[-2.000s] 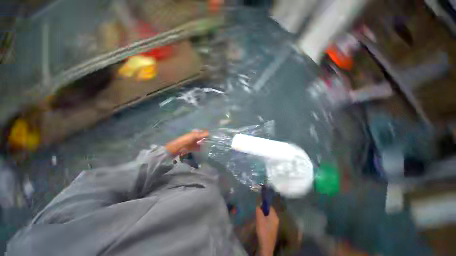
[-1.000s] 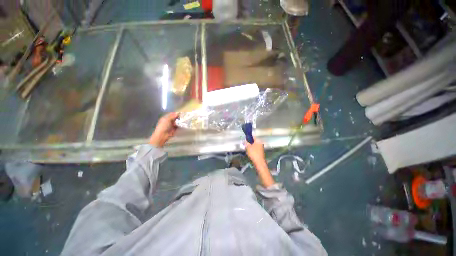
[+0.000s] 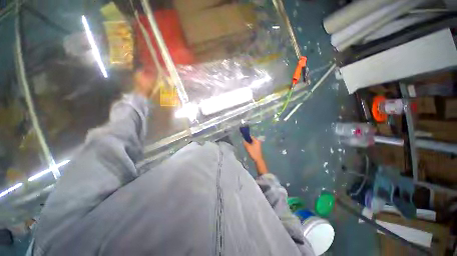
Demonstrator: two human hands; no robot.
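Note:
My right hand [image 3: 254, 149] is closed around the dark blue handle [image 3: 245, 133] of the paint roller frame, beside the glass table's near edge. The white roller sleeve [image 3: 226, 101] lies level over the glass near that edge, at the head of the roller. Crinkled clear plastic film [image 3: 218, 75] lies spread on the glass behind the sleeve. My left hand [image 3: 145, 82] is blurred over the glass, left of the film; whether its fingers hold anything cannot be told.
An orange-handled tool [image 3: 299, 71] lies at the glass table's right corner. White rolls [image 3: 366, 22] and a white board [image 3: 401, 60] are at the upper right. A glue bucket [image 3: 318, 236] and green lid [image 3: 325, 203] are on the floor at lower right, near cluttered shelves [image 3: 411, 135].
The view has turned and moved closer to the glass corner. The film has left my left hand and lies on the glass. My left hand has moved away from the sleeve; my right still holds the handle.

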